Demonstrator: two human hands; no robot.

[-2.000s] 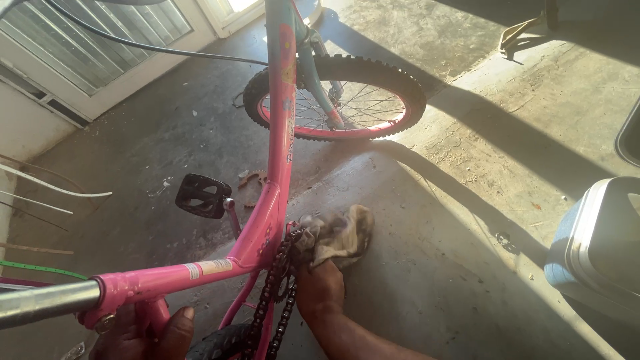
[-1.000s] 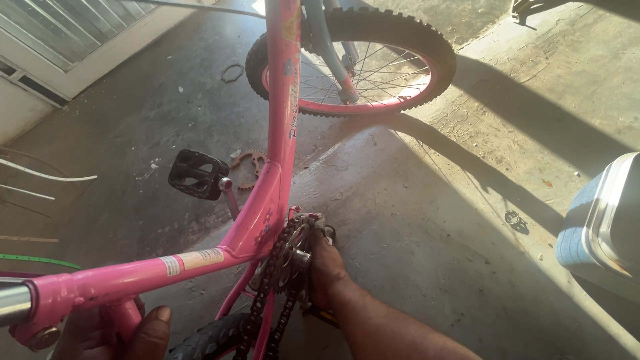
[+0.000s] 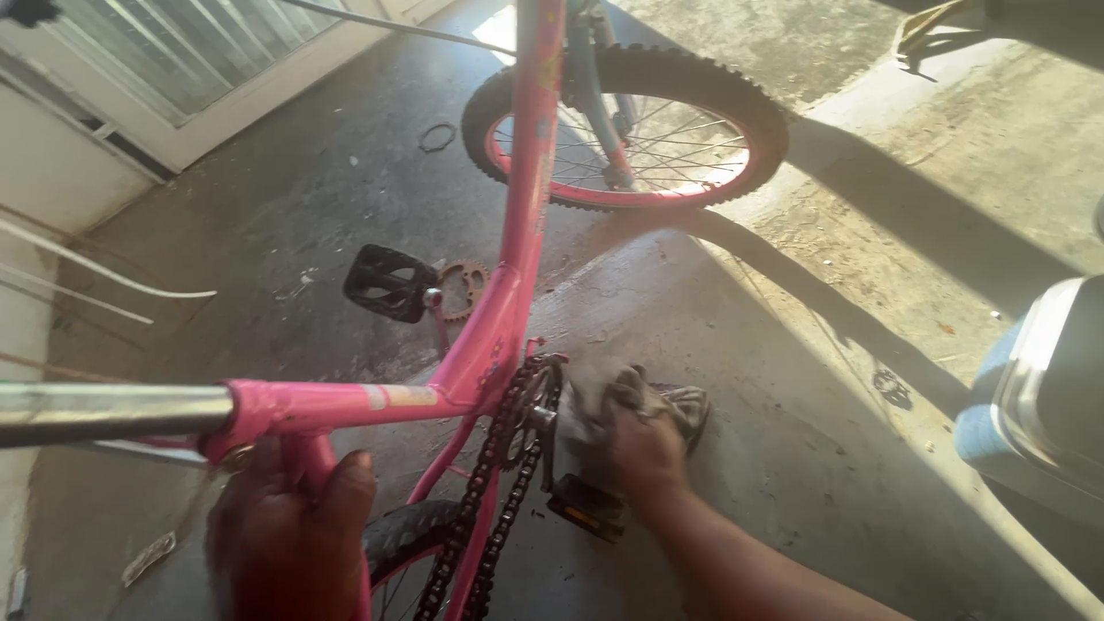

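Observation:
A pink bicycle frame crosses the view, with its metal seat post at the left. My left hand grips the frame tube just below the seat clamp. Blurred by motion, my right hand holds a dirty cloth rag right of the chainring. The black chain runs over the chainring and down toward the rear tyre. One black pedal lies beneath my right hand; the other pedal sticks out on the frame's left side.
The front wheel rests on the concrete floor beyond the frame. A loose, rusty toothed sprocket and a thin ring lie on the floor. A blue and grey container stands at the right, with a glazed door at the upper left.
My right hand, bare-looking against the crank a second ago, is now farther right of the chainring with the rag showing. My left hand keeps its hold on the frame.

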